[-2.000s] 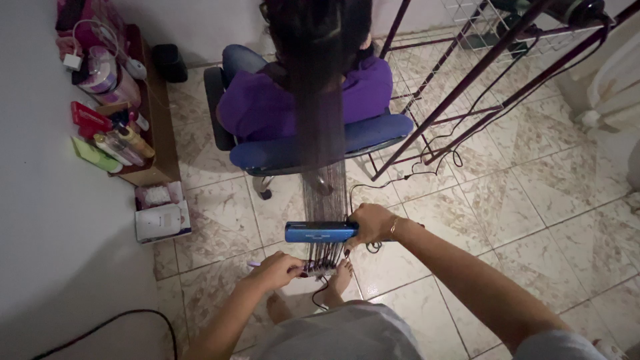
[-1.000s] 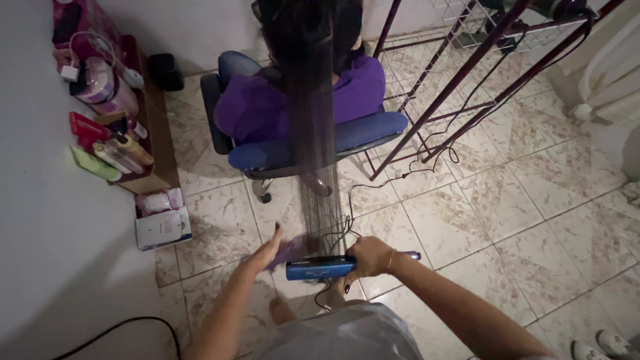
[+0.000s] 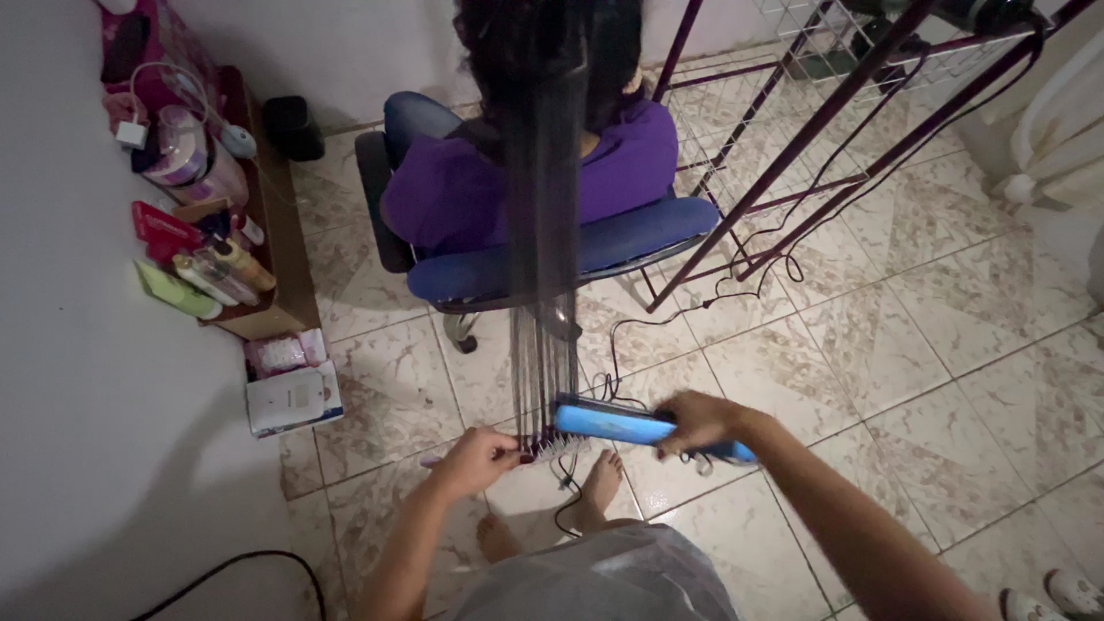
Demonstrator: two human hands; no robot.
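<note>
A long section of dark hair (image 3: 542, 216) stretches from a seated person's head over the chair back toward me. My left hand (image 3: 473, 461) holds a hairbrush (image 3: 556, 446) under the ends of the strands, its bristles facing up. My right hand (image 3: 703, 423) grips a blue hair straightener (image 3: 612, 423) by its handle. The front end of the straightener is at the right edge of the strands, just above the brush. Whether its plates are pressed together cannot be told. The person in a purple top (image 3: 448, 194) has their back to me.
A blue office chair (image 3: 647, 233) carries the person. On the left, a wooden shelf (image 3: 289, 293) holds bottles and tubes, with a white box (image 3: 293, 401) beside it. A metal rack (image 3: 793, 142) stands at the right, and a black cord (image 3: 664, 320) runs over the tiled floor.
The straightener was across the hair a second ago; now it is further right, with only its end at the strands. My left hand, apart from the strands then, is at their ends with the brush.
</note>
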